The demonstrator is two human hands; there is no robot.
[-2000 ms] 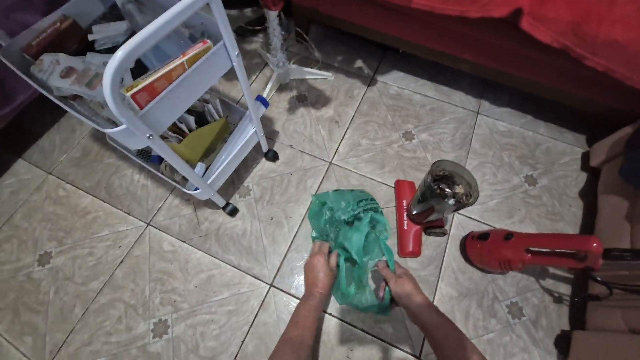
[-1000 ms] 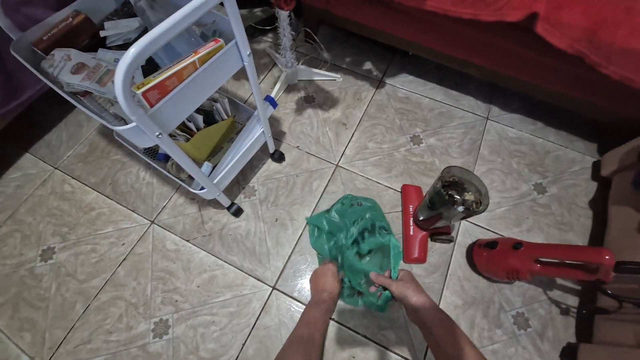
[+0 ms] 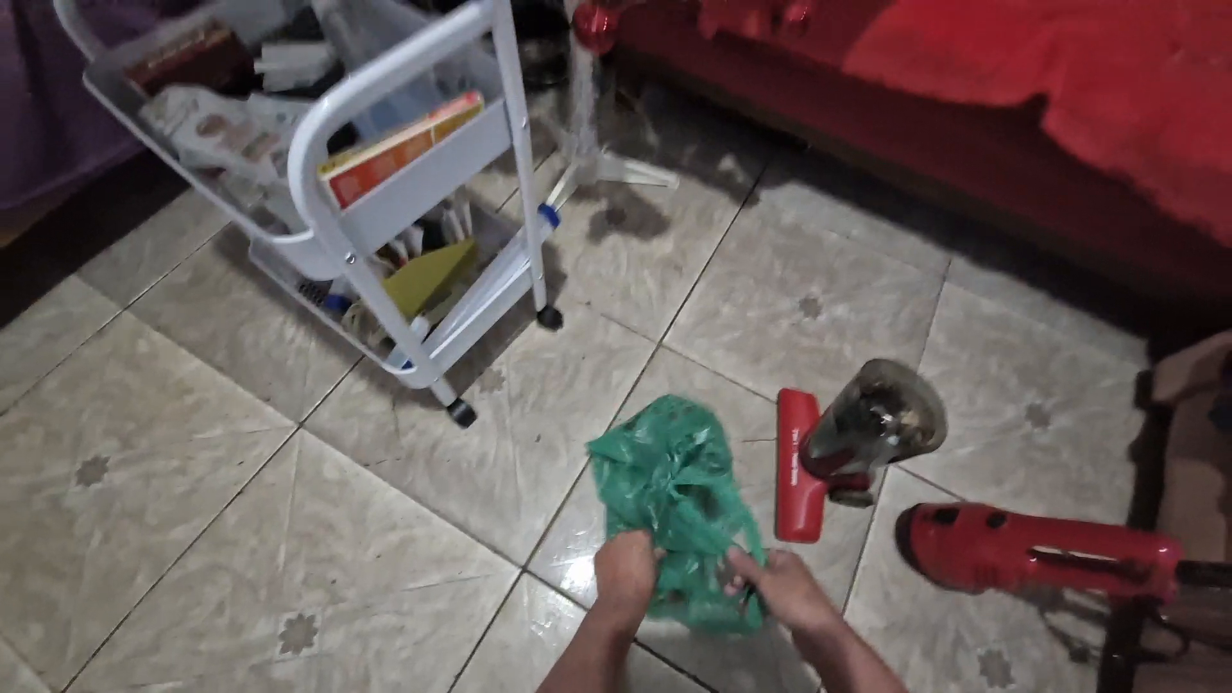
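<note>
A crumpled green plastic bag [image 3: 674,481] is between my two hands, low over the tiled floor. My left hand [image 3: 628,573] grips its left edge with curled fingers. My right hand [image 3: 775,582] pinches the right edge between thumb and fingers. To the right of the bag lies a red vacuum floor nozzle [image 3: 800,467], joined to a clear dust cup [image 3: 890,409] that holds dark debris. The red body of a handheld vacuum cleaner [image 3: 1039,549] rests on the floor farther right.
A white wheeled cart [image 3: 423,217] with boxes, papers and other items stands at the upper left. Behind it is a white stand base [image 3: 630,171]. A red-covered piece of furniture [image 3: 914,125] runs along the upper right, and brown upholstery [image 3: 1189,462] borders the right edge.
The bag, spread rounder a second ago, is now more gathered and creased between my hands. Both hands still hold it. The vacuum parts have not moved.
</note>
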